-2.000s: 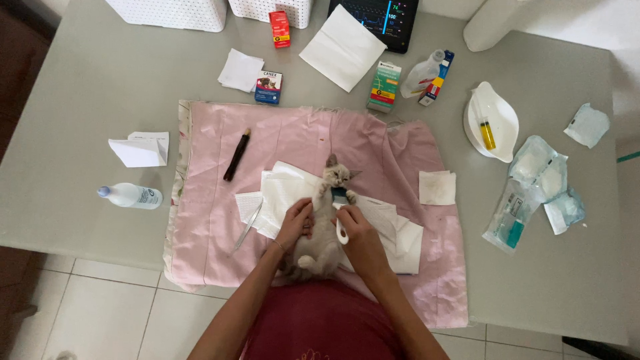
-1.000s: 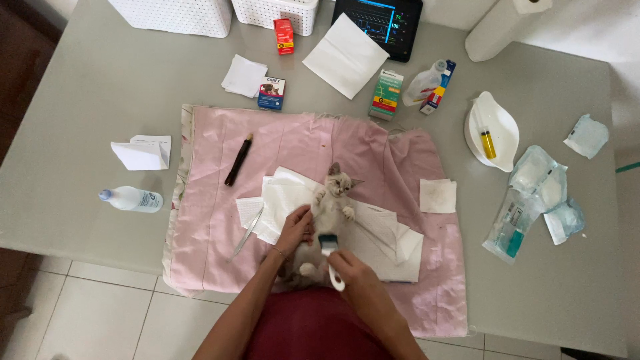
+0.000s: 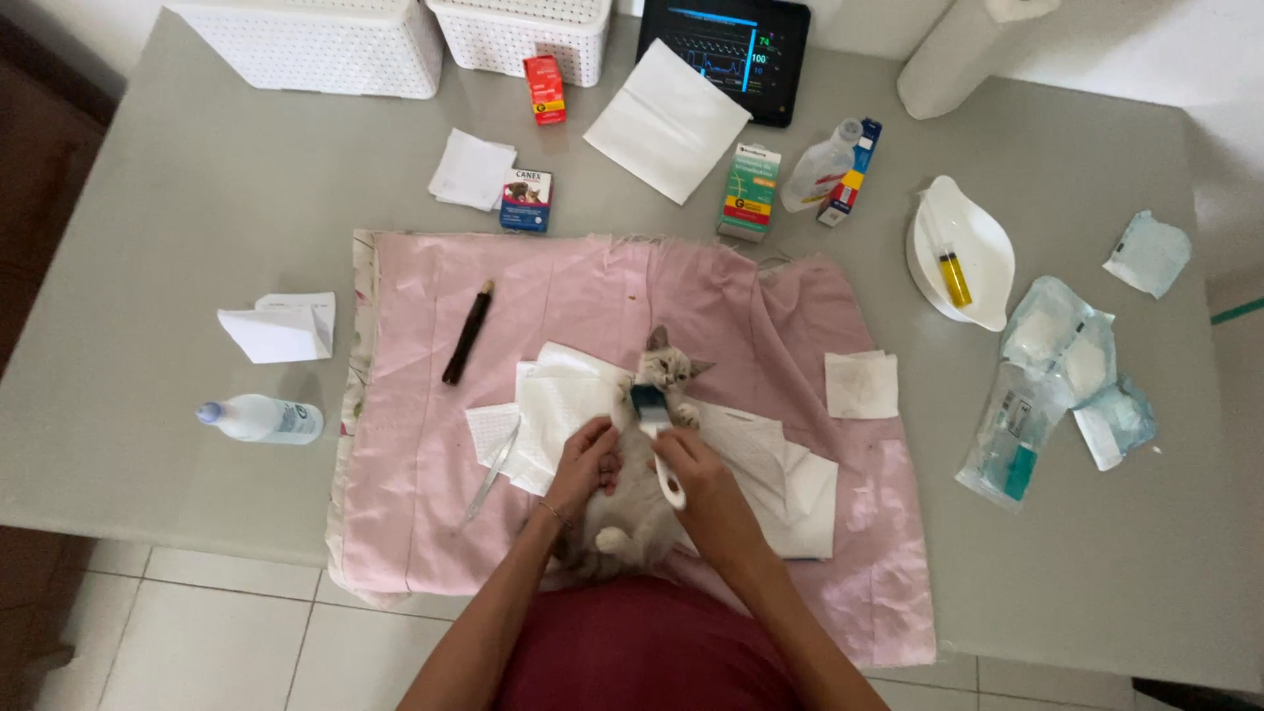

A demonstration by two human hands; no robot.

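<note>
A pale kitten (image 3: 632, 484) lies belly up on white paper sheets (image 3: 563, 400) over a pink cloth (image 3: 563, 286). My right hand (image 3: 706, 484) grips the white handle of a flat brush (image 3: 650, 400), whose dark bristles are at the kitten's upper chest, below its chin. Beside the kitten's flank is my left hand (image 3: 588, 459), fingers curled near its front leg; whether they pinch anything is hidden. Metal tweezers (image 3: 494, 474) lie left of that hand, partly on the paper. Farther up the cloth rests a dark stick-like tool (image 3: 468, 334).
White baskets (image 3: 523, 35), a monitor (image 3: 765, 59), medicine boxes (image 3: 749, 193) and a paper roll (image 3: 953, 59) line the back. A white bowl (image 3: 933, 267) holding a syringe (image 3: 954, 279) and gauze packets (image 3: 1037, 326) stand right; a plastic bottle (image 3: 267, 420) lies left.
The brush in my right hand has moved up from the kitten's belly to its upper chest since one second ago. My left hand stays beside the kitten.
</note>
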